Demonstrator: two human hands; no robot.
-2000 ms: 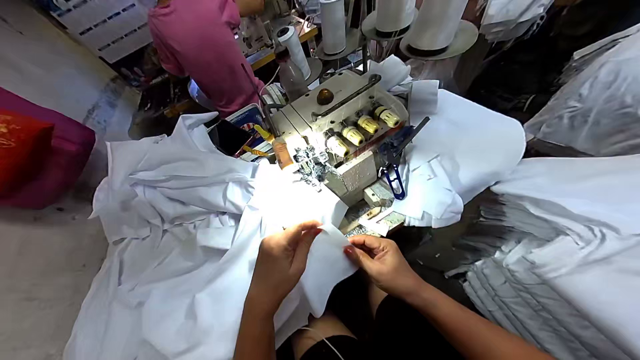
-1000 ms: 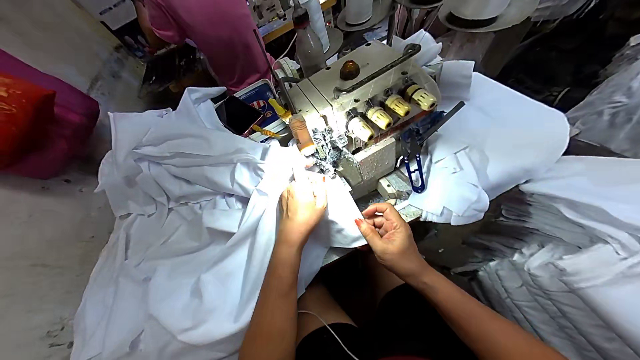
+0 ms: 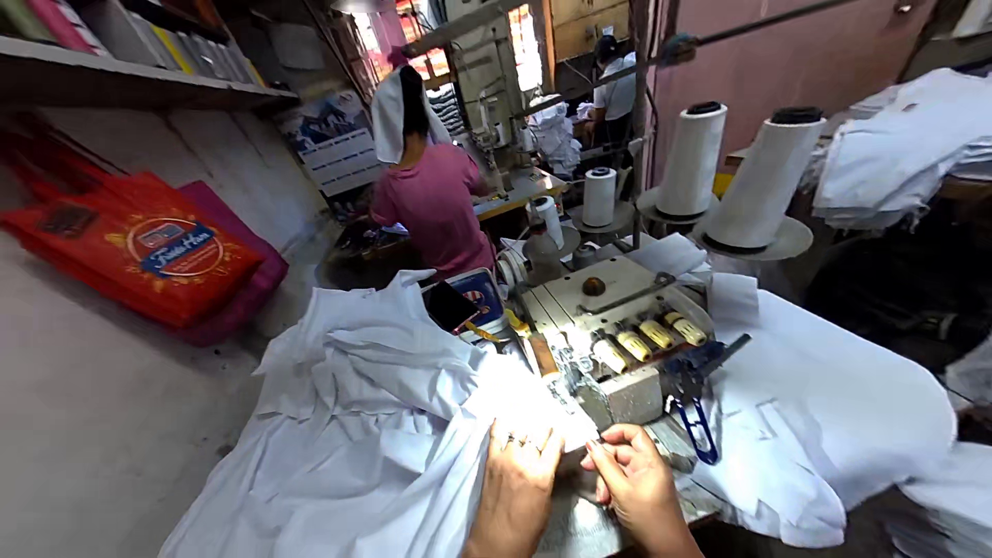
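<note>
A brightly lit piece of white fabric (image 3: 511,387) lies at the needle area of an overlock sewing machine (image 3: 612,310). My left hand (image 3: 519,473) rests palm down on the fabric in front of the machine, fingers slightly spread. With thumb and forefinger my right hand (image 3: 635,473) pinches the fabric's right edge, close by the machine's front. Four yellow tension dials line the machine's front, and blue-handled thread snips (image 3: 696,426) hang at its right. More white cloth (image 3: 349,465) spreads out to the left in folds.
White thread cones (image 3: 690,163) stand behind the machine. A dark phone (image 3: 449,304) and a container (image 3: 480,294) are at its left. White cut pieces (image 3: 821,403) lie on the right. A person in a pink shirt (image 3: 438,201) sits ahead; red bag (image 3: 147,248) hangs left.
My left hand has gone from pinching the fabric to lying on it near the needle area. The right hand still holds the edge. The view has tilted up.
</note>
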